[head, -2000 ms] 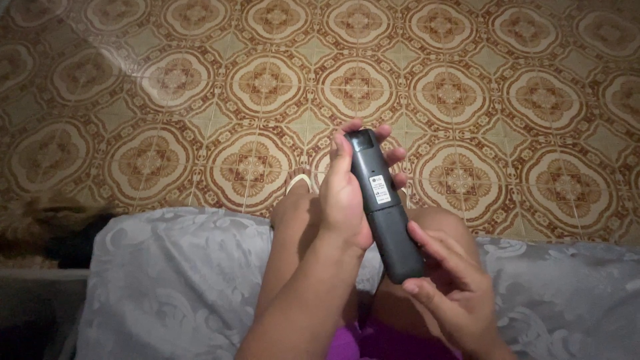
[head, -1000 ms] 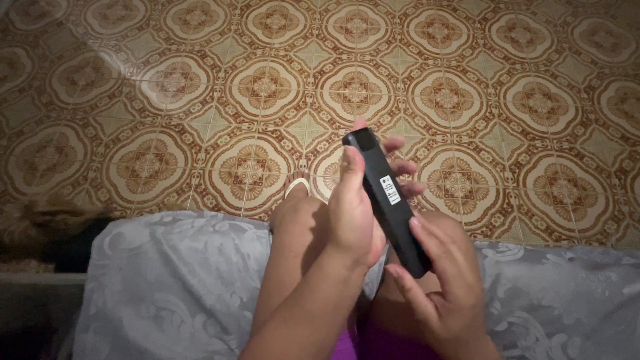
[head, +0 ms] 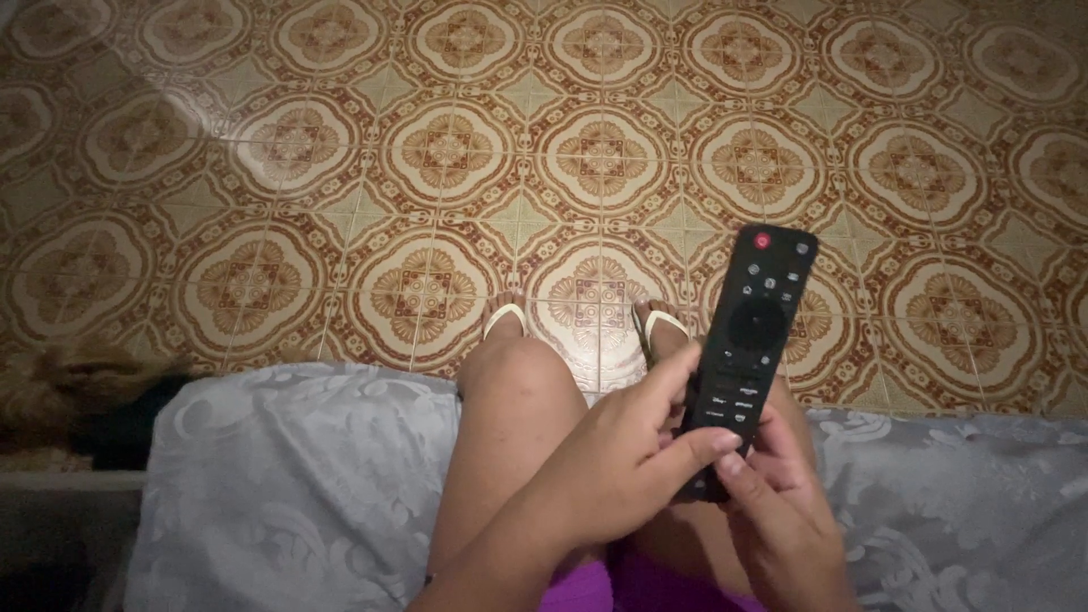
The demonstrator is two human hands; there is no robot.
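A black remote control (head: 748, 357) is held over my right knee, its button side facing me and its red power button at the far end. My left hand (head: 633, 459) grips the lower part from the left, thumb lying across the face near the bottom. From the right and below, my right hand (head: 778, 501) holds the same lower end, its thumb at the edge and its fingers partly hidden behind the remote. The back of the remote is out of sight.
I sit on a seat with a grey patterned cover (head: 289, 484). Patterned brown tiles (head: 442, 153) cover the floor, where my feet rest in flip-flops (head: 507, 316). At the far left lies something brown and furry (head: 76, 391), too dim to identify.
The remote has been turned over: its labelled back showed before, its buttons show now. Both hands are now at its lower end; my left hand was higher along it.
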